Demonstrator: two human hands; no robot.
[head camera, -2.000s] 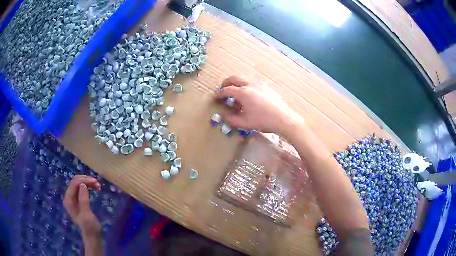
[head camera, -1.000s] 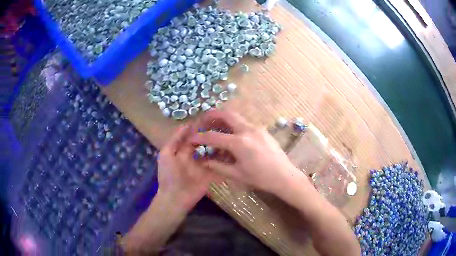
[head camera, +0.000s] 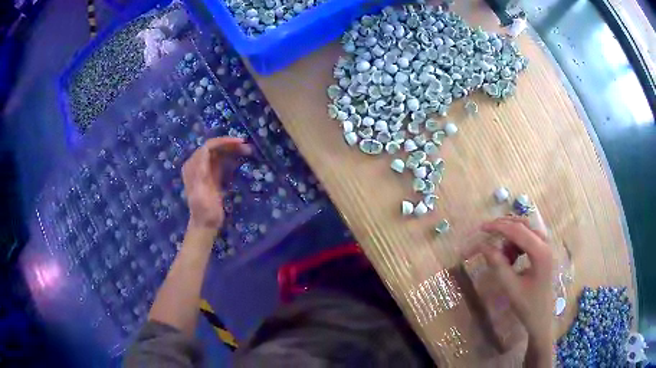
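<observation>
My left hand (head camera: 204, 180) is over the clear compartmented tray (head camera: 129, 215), fingers curled to the right; its palm side is hidden and I cannot tell if it holds a piece. My right hand (head camera: 521, 262) is over the film-covered pad (head camera: 489, 309), fingers bent and apart, with no piece visible in it. A white cap (head camera: 501, 194) and a blue-marked assembled piece (head camera: 523, 205) lie just beyond its fingers. A heap of grey-green caps (head camera: 424, 68) lies on the cardboard, with a few loose ones trailing towards me. A heap of blue-and-white ball pieces (head camera: 600, 327) is at lower right.
Cardboard (head camera: 345, 165) covers the table. A blue bin (head camera: 270, 57) of caps stands at the table's top left. Another blue-rimmed bin (head camera: 108, 86) with small pieces is beyond the tray. A white disc (head camera: 559, 306) lies by the pad. A red-edged object (head camera: 288, 277) is below the table edge.
The view has turned left. My hands were together with pieces between them; they have parted, left to the tray and right back over the pad.
</observation>
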